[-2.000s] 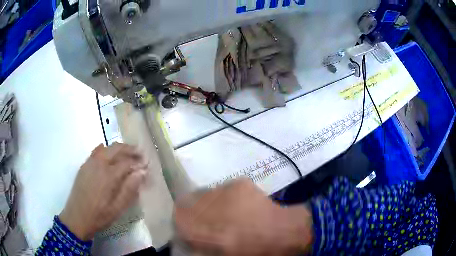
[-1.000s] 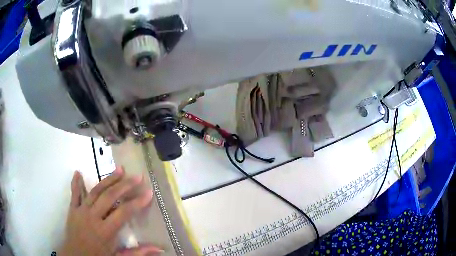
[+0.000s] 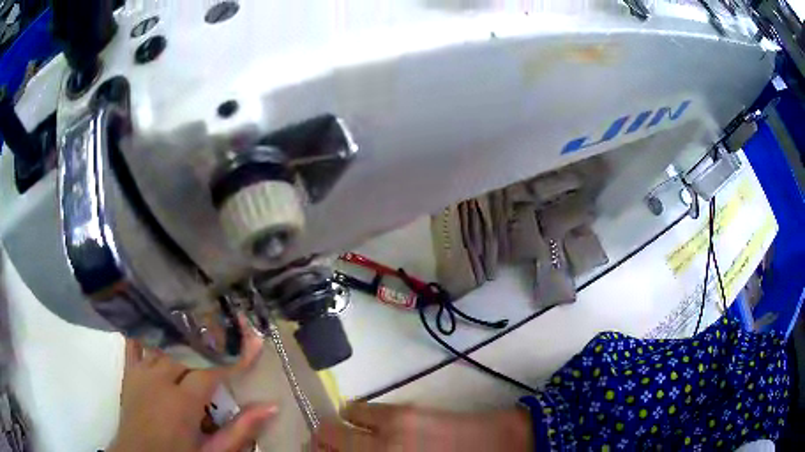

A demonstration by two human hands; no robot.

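A beige zipper panel (image 3: 284, 395) with a shiny toothed line runs from the needle area down to the bottom edge. My left hand (image 3: 181, 397) lies on its left side, fingers apart, with the fingertips close to the presser foot. A small pale, shiny thing shows between its fingers; I cannot tell what it is. My right hand (image 3: 397, 428) is low on the panel's right side, partly cut off by the bottom edge; its grip is unclear. The white sewing machine head (image 3: 371, 132) hides much of the needle area. A dark blocky attachment (image 3: 323, 341) hangs beside it.
Beige zipper pieces (image 3: 468, 243) lie under the machine arm. Red and black thread snips (image 3: 394, 290) lie behind the needle, with a black cord (image 3: 472, 359) curving across the table. A yellow tape strip (image 3: 332, 388) shows beside the panel. A blue bin (image 3: 777, 141) stands at right.
The view has moved closer to the machine head. My left fingers are now nearer the presser foot. My right hand, out of view one second ago, is now at the panel's right side.
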